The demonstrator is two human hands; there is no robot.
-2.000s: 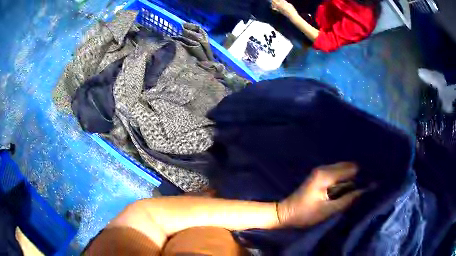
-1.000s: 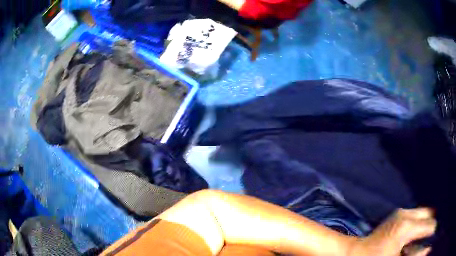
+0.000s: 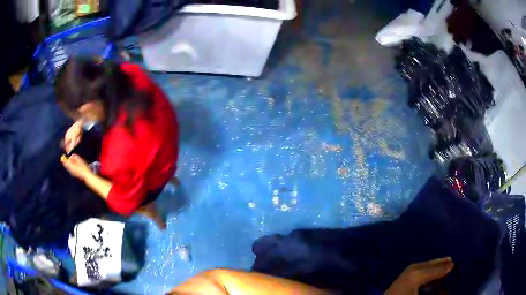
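A navy coat (image 3: 369, 242) lies in a dark heap at the lower right, its narrow end stretching left over the blue floor. My left hand (image 3: 424, 275) is at the bottom edge against this coat, with a finger or thumb extended to the right. The rest of the hand is dark or cut off, so its grip on the cloth cannot be told. My bare left forearm runs along the bottom edge. My right hand is not in view.
A person in red (image 3: 144, 138) sits at the left, hands at dark cloth, beside a navy heap (image 3: 29, 155). A white printed bag (image 3: 99, 253) is below them. A white-grey tub (image 3: 207, 43) stands at the back; glossy black plastic sheeting (image 3: 450, 98) lies at the right.
The view has swung right and up; the tweed coat and its crate have left the picture. The tub and plastic sheeting now show more. My left hand remains at the navy coat, lower in view.
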